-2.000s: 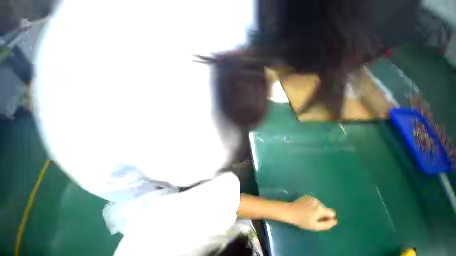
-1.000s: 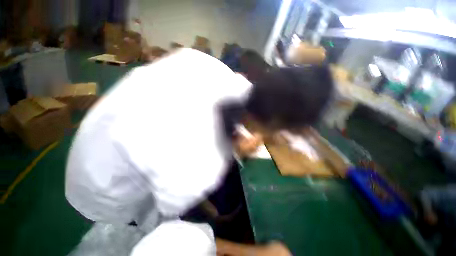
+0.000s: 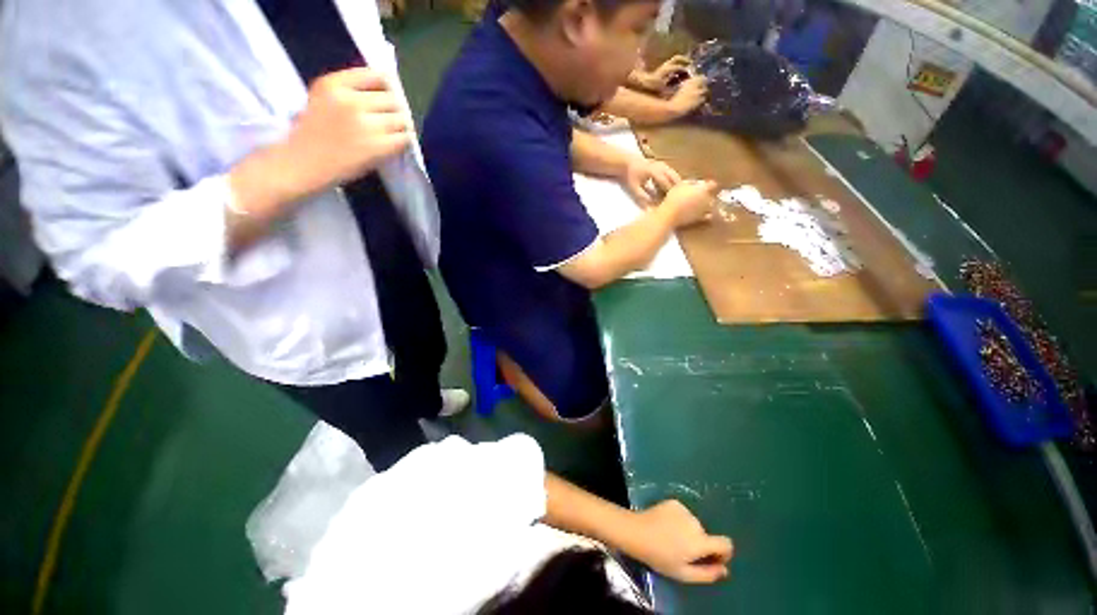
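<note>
My left hand (image 3: 686,542) rests on the green bench (image 3: 794,445) near its front-left edge, at the bottom centre of the head view. Its fingers are curled into a loose fist, and nothing shows in it. The white sleeve (image 3: 445,517) covers my upper arm. My right hand is out of the picture. No glue gun and no round unit shows in this view.
A brown board (image 3: 746,294) with white discs (image 3: 800,234) lies beyond; a seated person in navy (image 3: 511,192) handles small pieces there. A person in white (image 3: 132,180) stands at left. Blue tray (image 3: 1004,415) at right, black plastic bag (image 3: 752,90) at back.
The view has swung up and back down. The person in white, bent over the bench before, now stands upright at left, uncovering the seated person and the board. My left hand remains curled on the bench.
</note>
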